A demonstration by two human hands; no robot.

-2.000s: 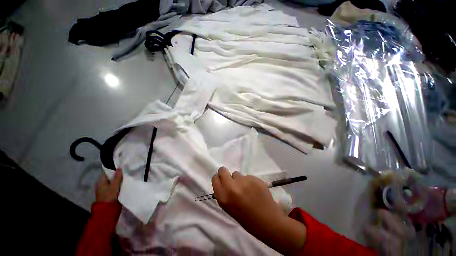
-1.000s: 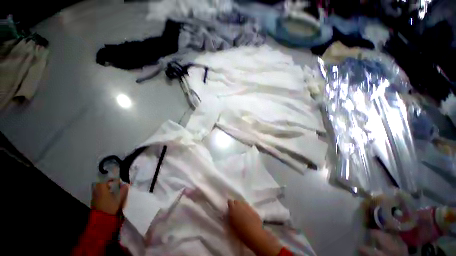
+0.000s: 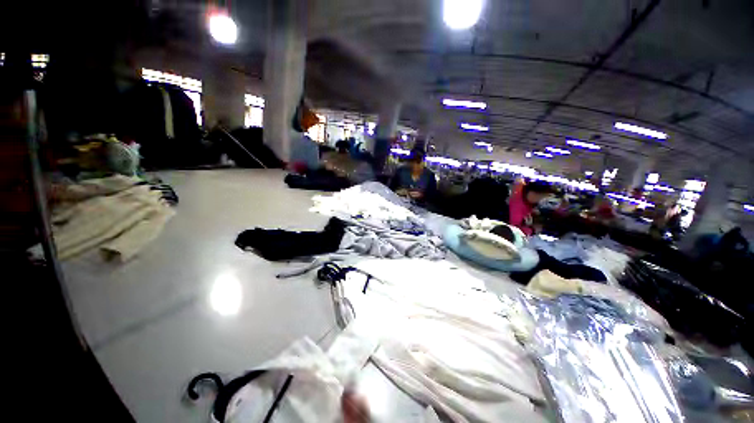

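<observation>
A white shirt lies at the bottom of the view, nearest me, cut off by the lower edge. Its black hanger sticks out to the left, hook on the table. A narrow black strip crosses the cloth. My right hand is a small blurred patch over the shirt at the bottom edge; its fingers cannot be made out. My left hand is out of view. A stack of white shirts lies beyond, with black hooks bunched at its left end.
Clear poly bags lie right of the stack. Black cloth, grey garments and a light-blue ring lie behind. Beige garments lie far left on the glossy table. Two people are in the hall beyond.
The view has tilted up to show the hall, so the near shirt sits lower. My left hand has left the picture, and my right hand now shows only as a blurred bit.
</observation>
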